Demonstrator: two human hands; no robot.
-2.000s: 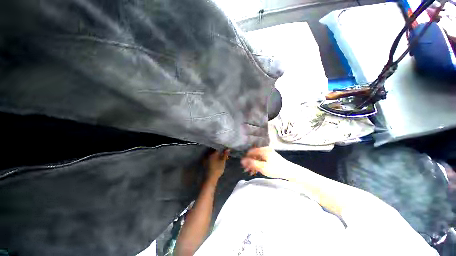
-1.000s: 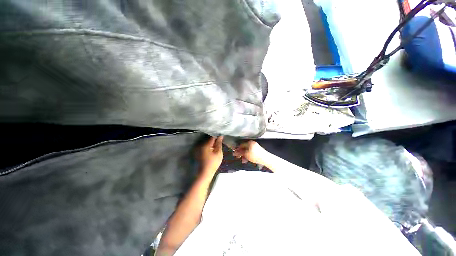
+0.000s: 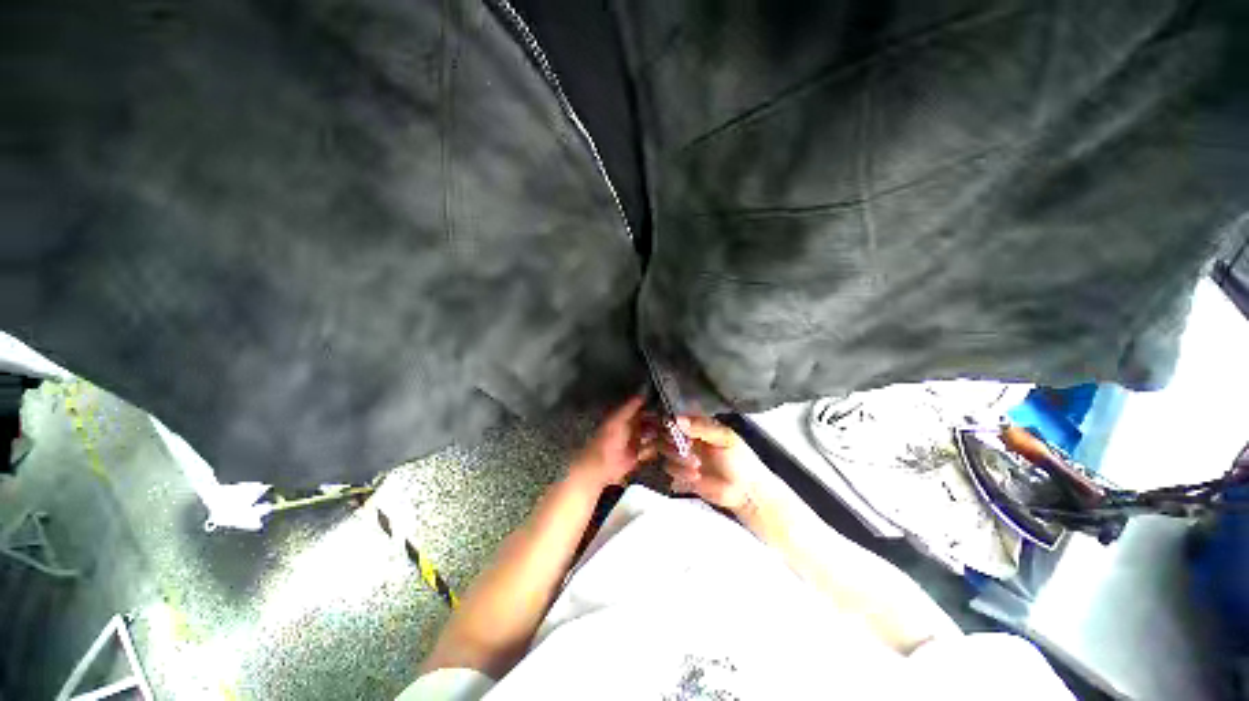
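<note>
A dark grey jacket (image 3: 343,233) hangs in front of me and fills the upper part of the view. Its front is parted at the top, and a metallic zipper (image 3: 590,143) runs down to the bottom edge. My left hand (image 3: 623,441) holds the zipper's lower end from the left, fingers pinched. My right hand (image 3: 708,462) pinches the same lower end from the right. The hands are close together. The zip pull is too small to make out.
A steam iron (image 3: 1023,482) with black hoses rests on a crumpled patterned cloth (image 3: 897,459) at the right. A pale table (image 3: 1130,582) is at the lower right. Speckled floor (image 3: 315,575) with yellow-black tape and a white metal frame (image 3: 110,664) show at the lower left.
The view has turned, so the jacket front now runs upright and the floor shows at left. Both hands have come closer together at the zipper's lower end.
</note>
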